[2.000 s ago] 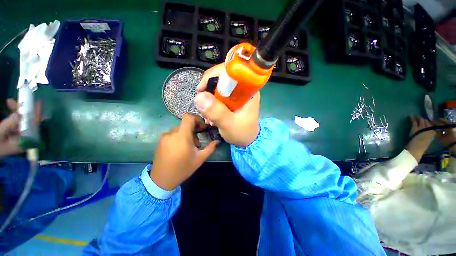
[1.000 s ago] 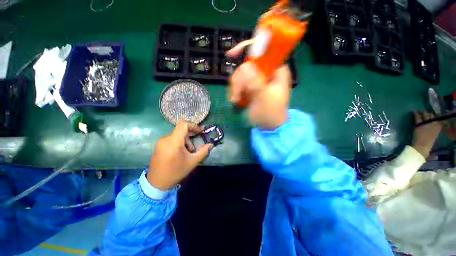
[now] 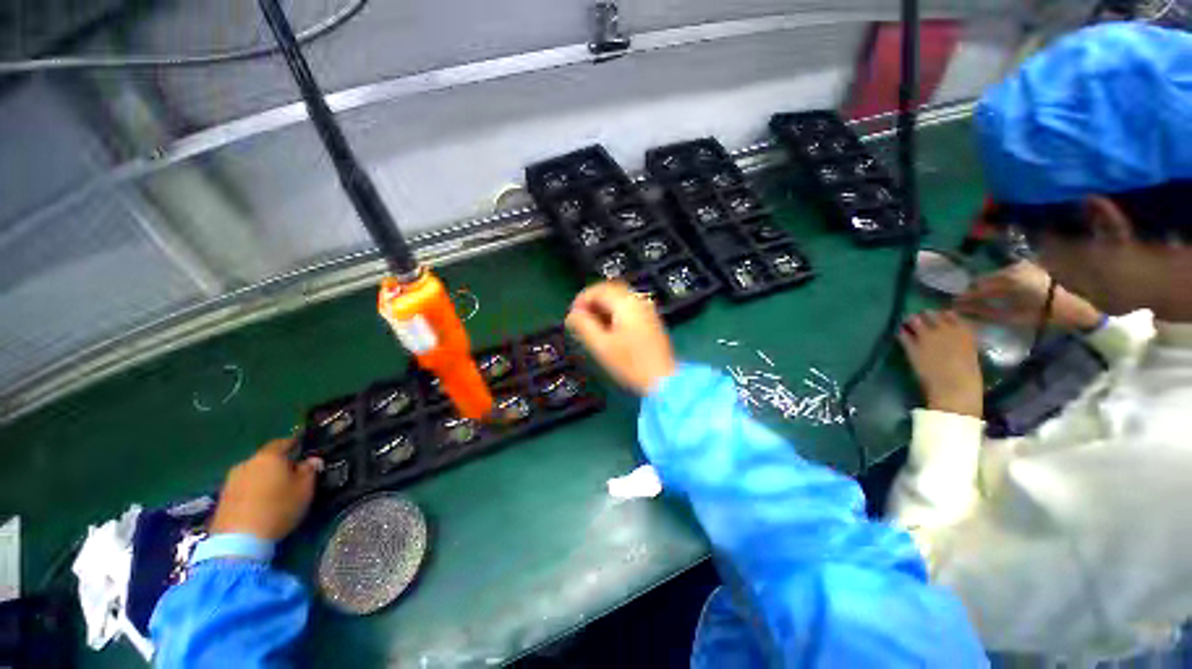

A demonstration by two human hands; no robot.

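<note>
The black parts tray (image 3: 425,457) lies in front of me with small shiny black units in its two rows of pockets. My left hand (image 3: 265,490) is at its left end, fingertips on the end wall. My right hand (image 3: 621,337) is by the tray's far right corner, fingers curled together, no object visible in it. The orange electric screwdriver (image 3: 438,342) hangs free on its black cord above the tray, its tip hiding part of the pockets. The round screw dish (image 3: 373,553) stands near the tray's front left.
Other loaded black trays (image 3: 621,229) lie at the back. Silvery pins (image 3: 791,396) are scattered at right, a white scrap (image 3: 635,484) nearer me. The blue bin (image 3: 157,562) and crumpled white material (image 3: 105,575) are lower left. A person in a blue cap (image 3: 1098,118) works at right beside a hanging black cord.
The view has tipped up and turned. My right hand has let go of the screwdriver. My left hand has left the small unit and moved to the tray's left end, where the back-left pocket now holds a unit.
</note>
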